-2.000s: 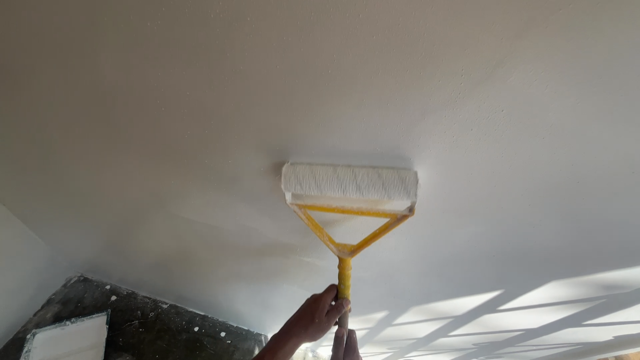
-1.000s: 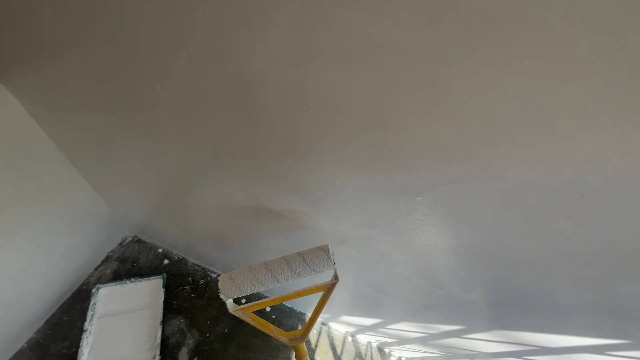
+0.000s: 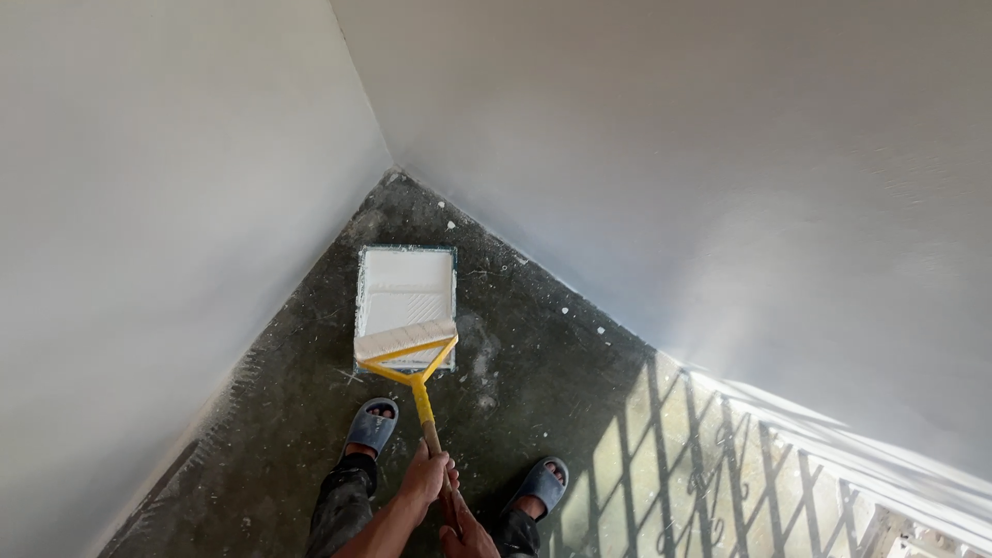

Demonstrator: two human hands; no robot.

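Observation:
A paint roller with a white sleeve (image 3: 406, 338) and a yellow frame (image 3: 419, 387) is over the near end of a paint tray (image 3: 408, 267) holding white paint; whether the sleeve touches the tray cannot be told. My left hand (image 3: 426, 473) is closed round the roller's wooden handle (image 3: 432, 437) just below the yellow socket. Lower on the same handle, at the bottom edge of the view, my right hand (image 3: 467, 536) grips it.
Two pale walls meet at a corner (image 3: 394, 164) beyond the tray. Paint spots dot the dark floor (image 3: 527, 387). My feet in grey-blue slides (image 3: 372, 426) stand near the tray. A grille's shadow (image 3: 682, 465) falls at the lower right.
The roller was against the wall two seconds ago, then lower down near the floor's edge, and is now over the tray. The view has swung down and left.

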